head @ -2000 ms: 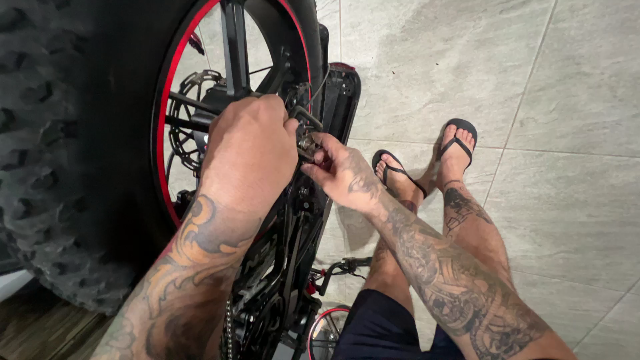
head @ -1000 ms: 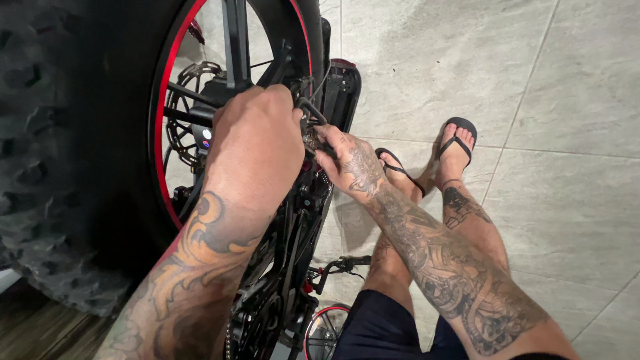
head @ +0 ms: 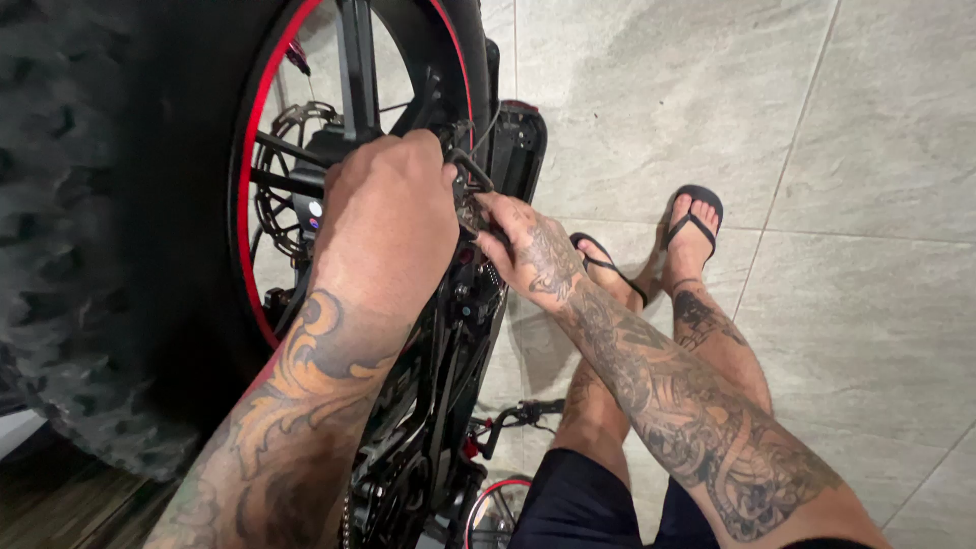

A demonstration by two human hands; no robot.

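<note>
A black fat-tyre wheel (head: 252, 152) with a red-edged rim belongs to a bike whose dark frame (head: 450, 343) runs down the middle of the view. My left hand (head: 393, 206) is curled at the hub area, its fingertips mostly hidden behind the back of the hand. Touching the rear derailleur (head: 470, 210), my right hand (head: 515, 236) has its thumb and fingers pinched at the mechanism's edge. A black metal loop, apparently a derailleur guard (head: 471, 169), curves just above those fingers. The brake disc (head: 278, 183) shows behind the spokes, left of my left hand.
The knobbly tyre (head: 69, 191) fills the left side. A rear rack or fender part (head: 522, 137) juts past the wheel. Handlebars (head: 526, 413) and another red-rimmed wheel (head: 499, 488) show low down. My feet in black flip-flops (head: 695, 200) stand on grey floor tiles (head: 862, 305).
My right hand has shifted slightly at the derailleur, its fingers set differently from two seconds ago. My left hand stays by the hub.
</note>
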